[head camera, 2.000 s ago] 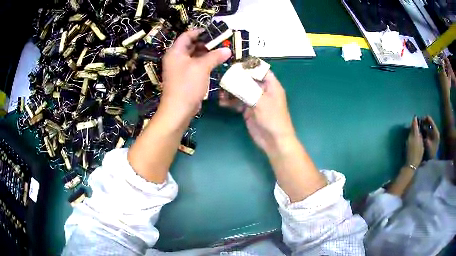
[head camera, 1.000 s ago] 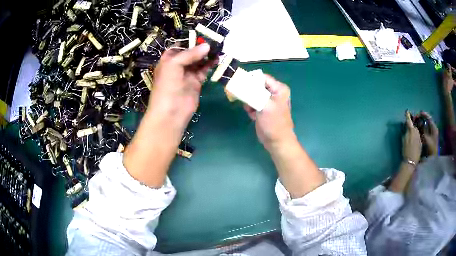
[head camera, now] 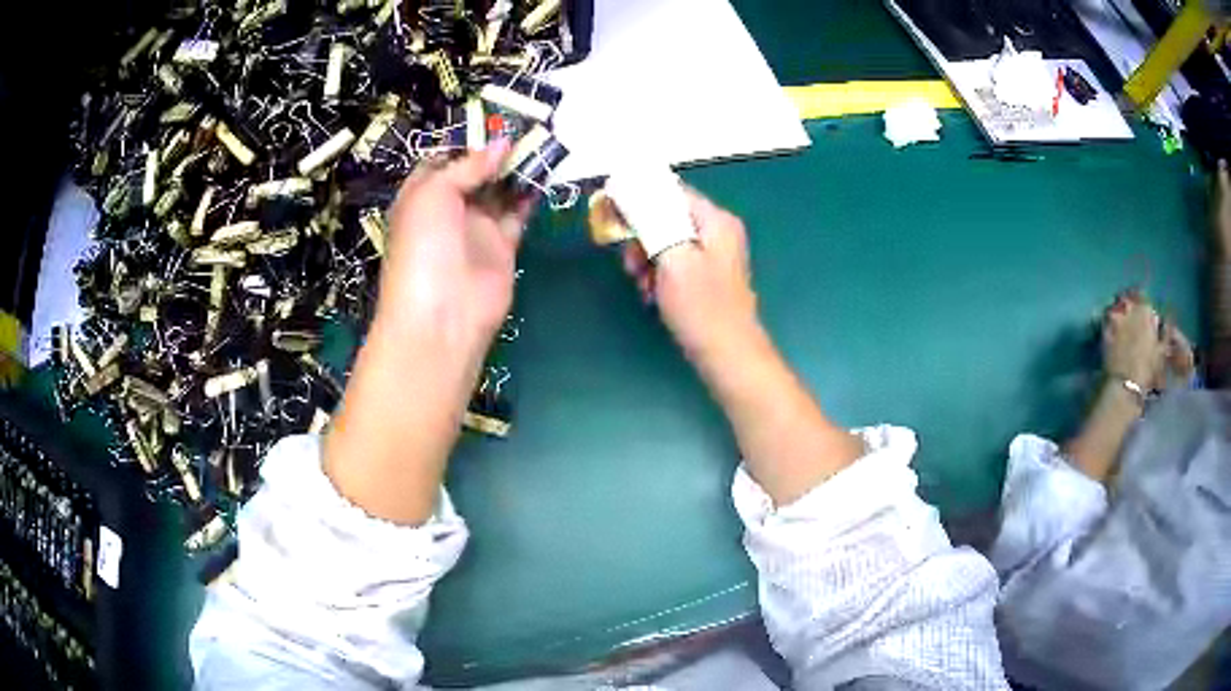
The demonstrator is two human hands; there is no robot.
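My left hand [head camera: 452, 236] holds a small dark part with a red spot [head camera: 496, 124]. Binder clips with cream strips [head camera: 535, 153] sit around its edge, their wire handles sticking out. My right hand [head camera: 702, 277] is closed on a white piece [head camera: 651, 207] with a tan end, just right of the clipped part and apart from it. The fingers under the white piece are partly hidden. A large loose pile of binder clips [head camera: 236, 250] lies left of and beyond my left hand.
A white board [head camera: 689, 81] lies beyond my hands. A slotted black tray [head camera: 47, 540] is at the lower left. A yellow tape line [head camera: 864, 99], a white scrap [head camera: 913, 123] and a pale board [head camera: 1040, 122] are farther right. A neighbouring worker's hands [head camera: 1141, 344] are at the right.
A clip that was by the right hand's white piece one second ago now sits on the part in my left hand. The two hands have drawn slightly apart.
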